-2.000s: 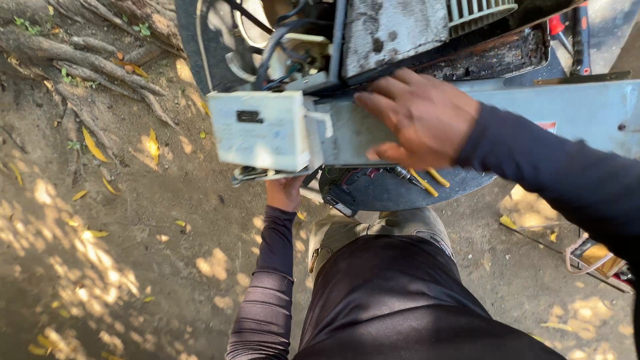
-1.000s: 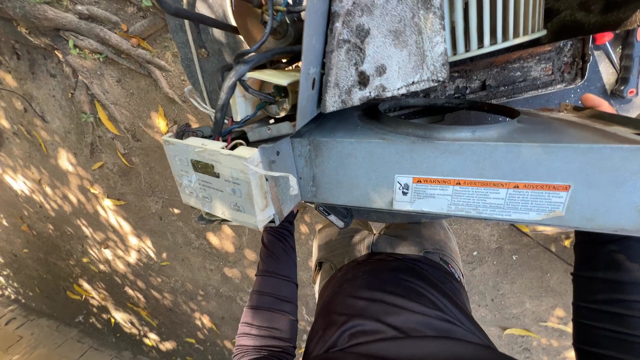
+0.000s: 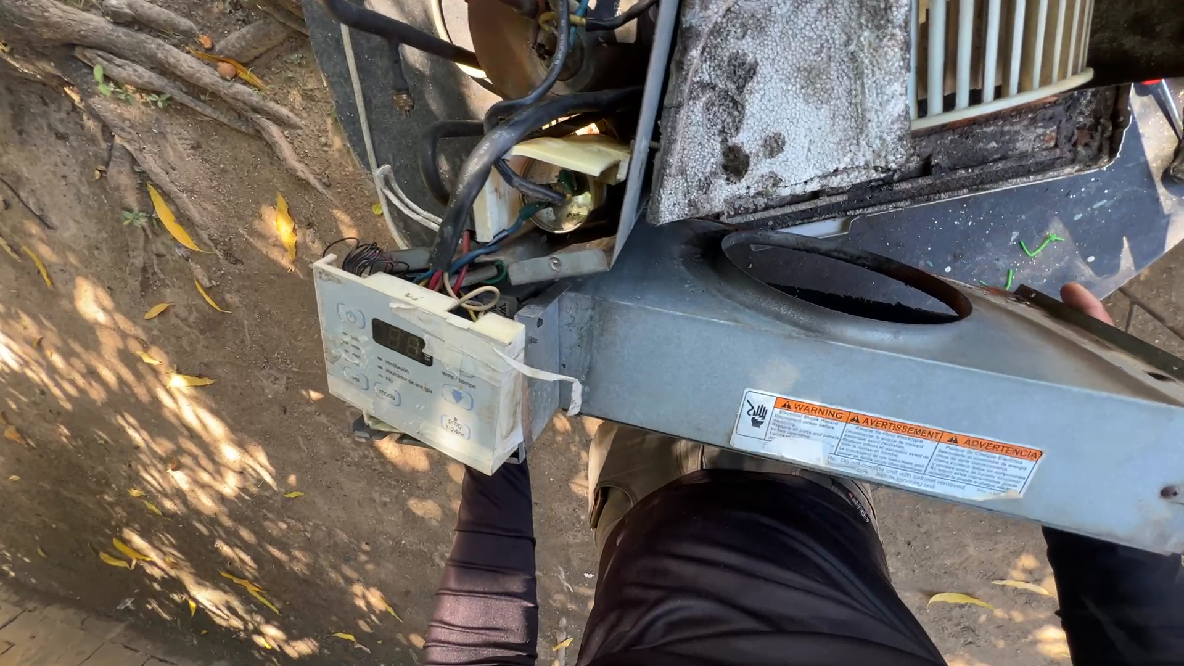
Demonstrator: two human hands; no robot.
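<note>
A grey sheet-metal fan housing (image 3: 666,342) with a round opening and a warning label lies across the view. At its left end sits the white control panel (image 3: 416,370) of an air conditioner, with wires running from its back. My left hand is hidden beneath the panel; only the sleeve shows. Of my right hand (image 3: 1084,302), just a fingertip shows at the far edge of the housing's right end; the arm passes underneath. Beyond the housing are a dirty foam block (image 3: 786,102), a white blower wheel (image 3: 1004,55) and thick black cables (image 3: 490,148).
A dark round tabletop (image 3: 1008,231) with bits of green wire lies under the unit. Part of a tool (image 3: 1175,171) shows at the right edge. Tree roots (image 3: 157,55) and fallen yellow leaves lie on the dirt ground at left.
My right hand has moved from the top of the metal housing to its right end, with the arm now underneath. The housing has turned, so its round opening and warning label show.
</note>
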